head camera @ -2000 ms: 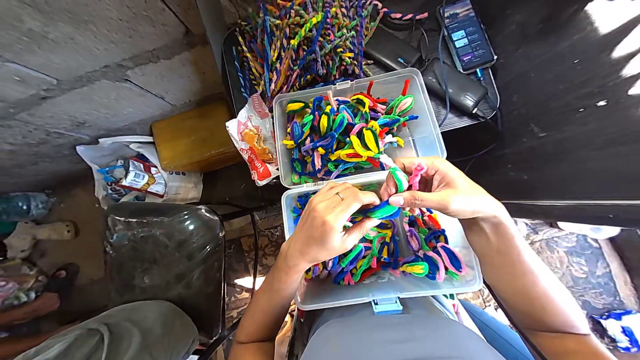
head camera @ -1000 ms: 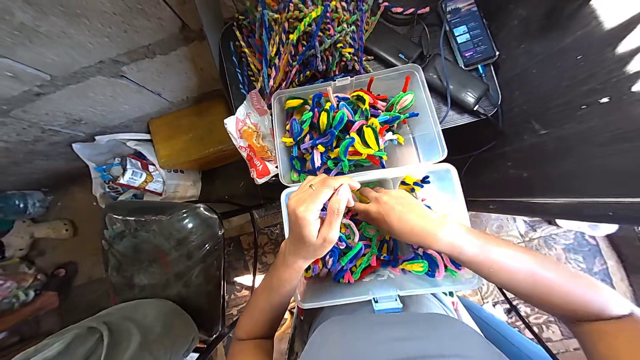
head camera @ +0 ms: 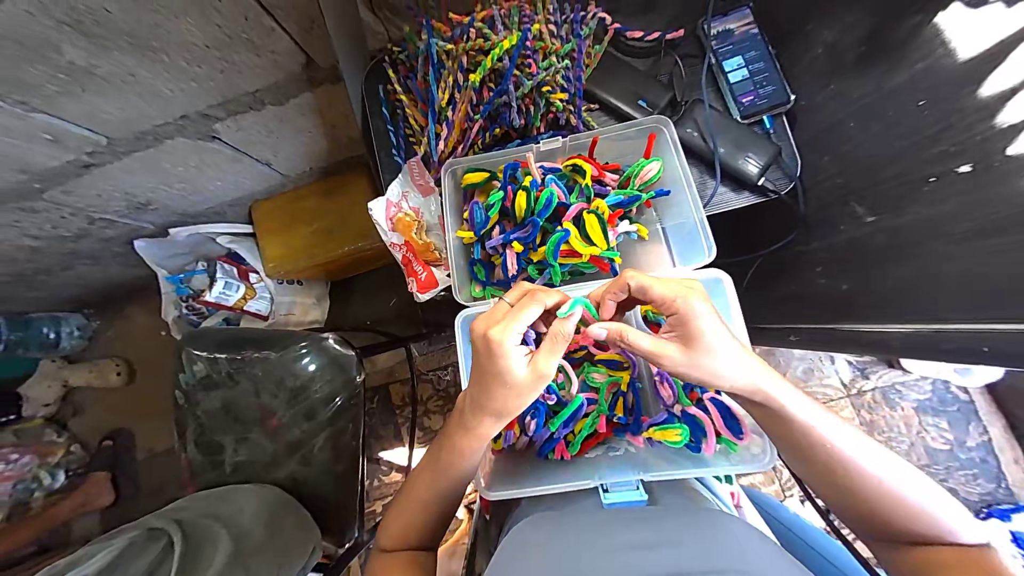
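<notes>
Above the near half of an open clear plastic box (head camera: 528,482), my left hand (head camera: 520,344) pinches a green pipe cleaner piece (head camera: 579,307) between thumb and fingertips. My right hand (head camera: 668,328) faces it from the right, its thumb and fingers closed on a pink pipe cleaner part (head camera: 588,340) beside the green one; whether the two are joined cannot be told. Below my hands, looped pipe cleaner pieces (head camera: 596,400) in many colours fill the near half. More loops (head camera: 552,216) lie in the box's far half.
Twisted pipe cleaners (head camera: 496,80) are heaped behind the box. A wrapped burger (head camera: 416,236) lies at its left, a cabled phone (head camera: 748,64) and black power bank (head camera: 724,144) at back right. A black chair (head camera: 268,408) and another person's foot (head camera: 96,490) are at left.
My hands were low over the near half one second ago, with no piece visible between them. Now the green and pink pieces show at my fingertips.
</notes>
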